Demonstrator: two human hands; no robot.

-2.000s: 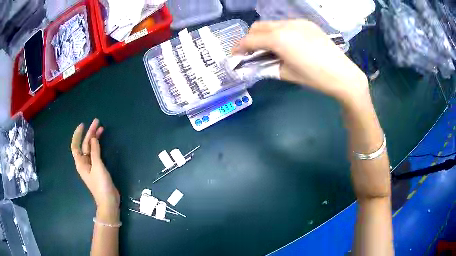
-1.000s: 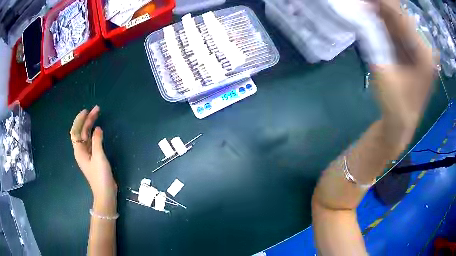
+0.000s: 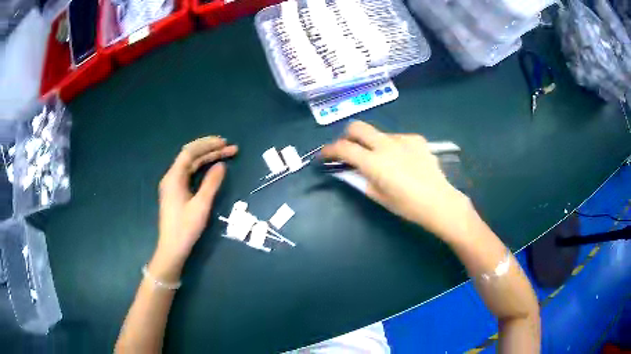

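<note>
White-headed metal pin parts lie loose on the dark green bench in two groups: an upper pair (image 3: 290, 158) and a lower jumbled cluster (image 3: 242, 225). My left hand (image 3: 190, 190) is left of both groups, empty, fingers curled and apart. My right hand (image 3: 391, 169) is right of the upper pair, fingertips near its metal ends. It holds a slim white tool (image 3: 444, 146), possibly tweezers, partly hidden and blurred. A clear packing box (image 3: 308, 90) with rows of pin parts sits on the digital scale (image 3: 354, 102), whose display is lit.
Red bins (image 3: 149, 34) stand at the rear left, one with a phone (image 3: 84, 31). Clear boxes of loose parts (image 3: 41, 159) line the left edge. Clear plastic boxes (image 3: 477, 34) and bags (image 3: 598, 55) are at the rear right, with dark blue nippers (image 3: 536, 75) nearby.
My right hand has come back from the far right to the loose pin parts, now with the slim tool. My left hand is nearer the parts. The view has shifted, uncovering the nippers.
</note>
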